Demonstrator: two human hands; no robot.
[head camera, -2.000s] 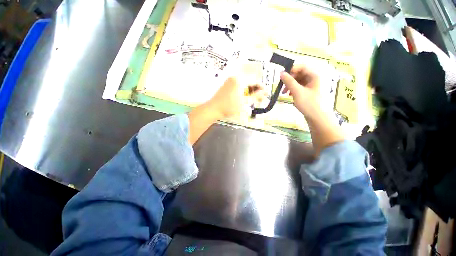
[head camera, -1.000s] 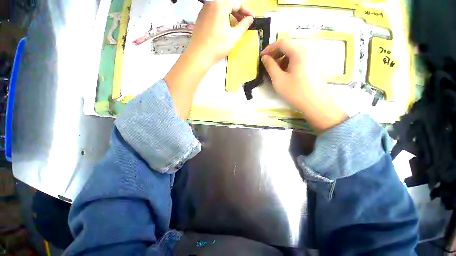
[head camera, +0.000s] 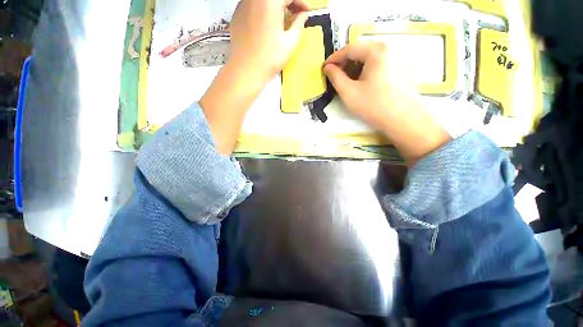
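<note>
A narrow, bent black fabric strip (head camera: 328, 35) lies on the white sewing template (head camera: 198, 105), along the right edge of a yellow plate (head camera: 303, 70). Its lower end hooks outward below the plate. My left hand (head camera: 265, 35) is at the strip's upper end, its fingertips partly cut off by the top edge of the picture. My right hand (head camera: 367, 80) has thumb and index finger together at the strip's middle. Whether either hand pinches the strip or only presses it is hard to tell.
A yellow frame with a rectangular window (head camera: 450, 60) and a yellow plate with black handwriting (head camera: 495, 80) lie right on the template. A reddish-grey arched print (head camera: 208, 51) is at left. Black fabric (head camera: 556, 153) is piled at right. A blue tray (head camera: 20, 140) edges the steel table (head camera: 61, 128).
The strip, held up between my hands two seconds ago, now lies along the yellow plate's edge. Since one second ago, its lower end has moved closer to the plate. The view has shifted slightly.
</note>
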